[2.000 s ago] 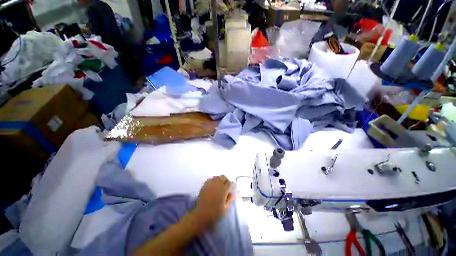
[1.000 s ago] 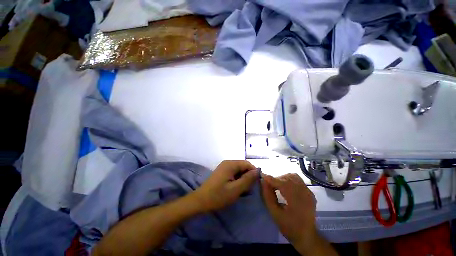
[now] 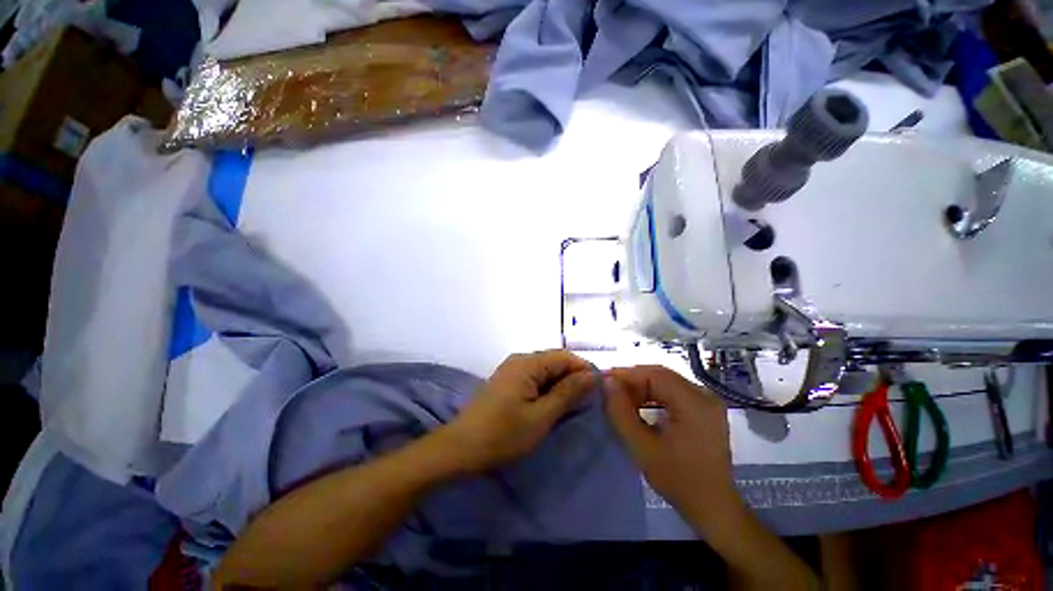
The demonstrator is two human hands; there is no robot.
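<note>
A blue-grey garment (image 3: 381, 404) lies bunched over the near left of the white table. My left hand (image 3: 522, 404) pinches its upper edge between thumb and fingers. My right hand (image 3: 676, 433) pinches the same edge just to the right, and the fingertips of both hands nearly touch. The cloth hangs down below the hands. The white sewing machine head (image 3: 854, 242) stands at the right. Its presser foot area, under the shiny curved guard (image 3: 822, 369), is to the right of and slightly above my hands. The needle itself cannot be made out.
Red-handled scissors (image 3: 880, 444) and a green-handled pair (image 3: 927, 433) lie below the machine head, beside a small metal tool (image 3: 999, 413). Heaped blue-grey cloth (image 3: 739, 40) and a plastic-wrapped brown packet (image 3: 346, 87) lie at the back. A ruler edge (image 3: 797, 491) runs along the near edge.
The view has tipped down and closer since the earliest frame. My right hand has come in and joined my left at the cloth edge. Over the last second the hands have barely moved.
</note>
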